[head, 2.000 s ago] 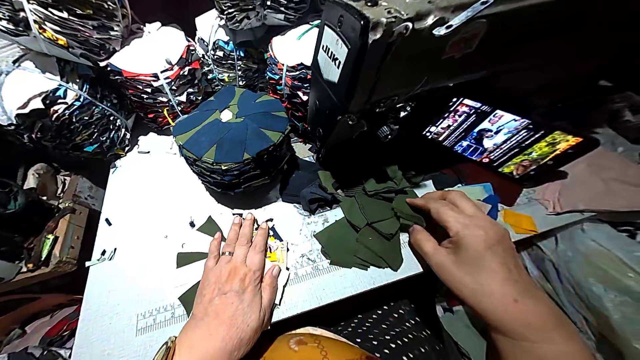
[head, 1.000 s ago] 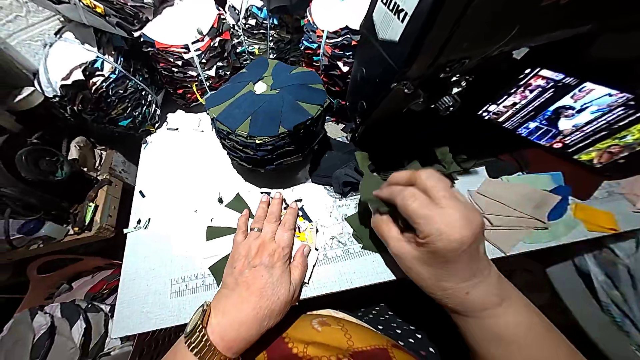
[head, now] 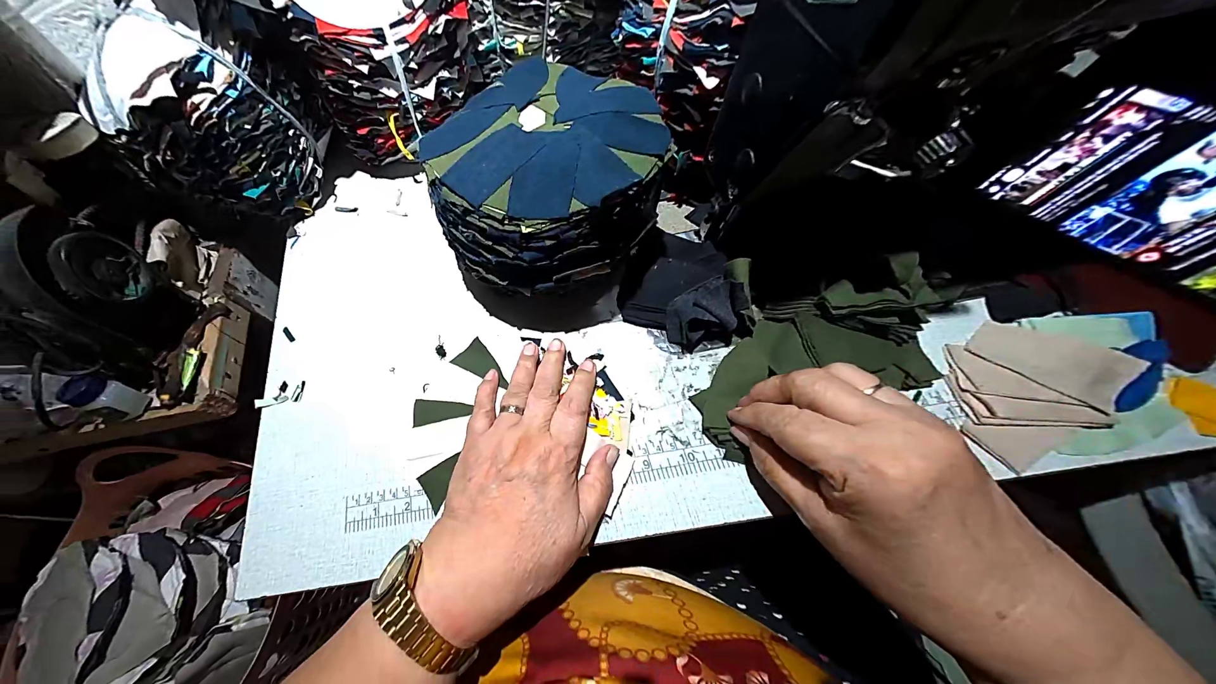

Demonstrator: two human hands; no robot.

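Observation:
My left hand (head: 522, 484) lies flat, fingers a little apart, over a pale printed piece (head: 608, 423) on the white sewing table (head: 332, 380). Dark green fabric pieces (head: 442, 411) fan out from under its left side. My right hand (head: 855, 446) has thumb and fingertips pinched at the near left edge of a heap of dark green fabric pieces (head: 788, 356); whether a piece is between them cannot be told. Behind my left hand stands a round stack of fabric pieces (head: 551, 171), blue and olive on top. Dark folded cloth (head: 689, 290) lies beside it.
Beige fabric pieces (head: 1035, 380) and a yellow scrap (head: 1192, 404) lie at the right. A sewing machine (head: 807, 104) rises behind, near a lit phone screen (head: 1130, 180). Tied fabric bundles (head: 218, 114) stand at the back. A wooden box (head: 223, 351) is left of the table.
My right hand has come down to the near left edge of the green heap, from a blurred position above it. My left hand stays flat at the same place. The view has shifted.

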